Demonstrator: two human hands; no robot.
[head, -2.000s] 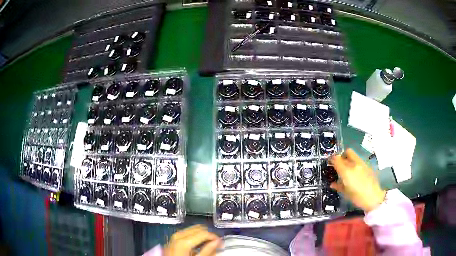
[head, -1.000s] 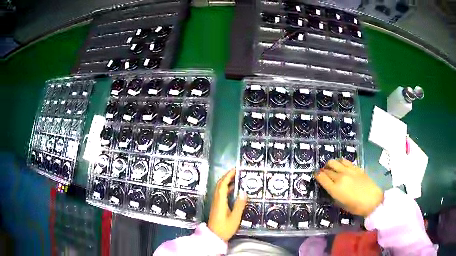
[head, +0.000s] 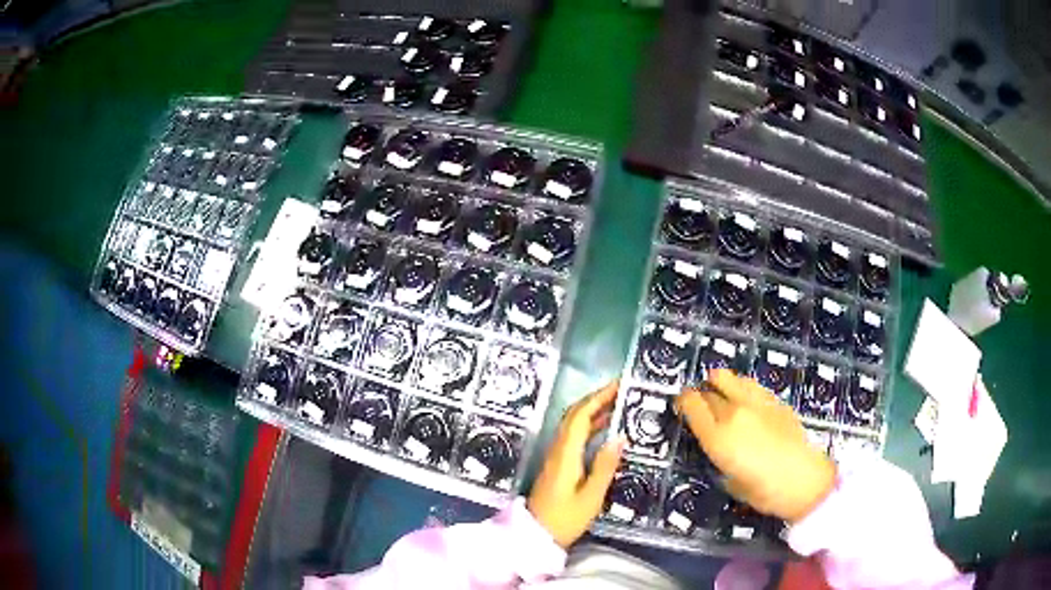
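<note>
The right clear blister tray [head: 659, 248] holds round black lens assemblies [head: 732, 296] with small white labels, one per pocket. My left hand [head: 573, 470] is at this tray's left edge, thumb and fingers apart around the edge. My right hand [head: 755, 444] is over the fourth row, fingertips down at the second pocket from the left. Whether its fingers grip a unit is hidden by the hand. The first pocket of that row shows a shiny silvery unit or pocket [head: 648, 423].
Two more clear trays stand at left, a filled one [head: 588, 242] and a smaller one [head: 294, 125], with a white card [head: 280, 256] between. Dark trays [head: 334, 52] [head: 830, 179] lie behind. A whitish bottle [head: 977, 300] and papers [head: 943, 350] are at right. A red-edged bin [head: 248, 507] is below.
The view has shifted, so the trays appear further right. My left hand has come up to the right tray's left edge. My right hand has moved leftward along the fourth row.
</note>
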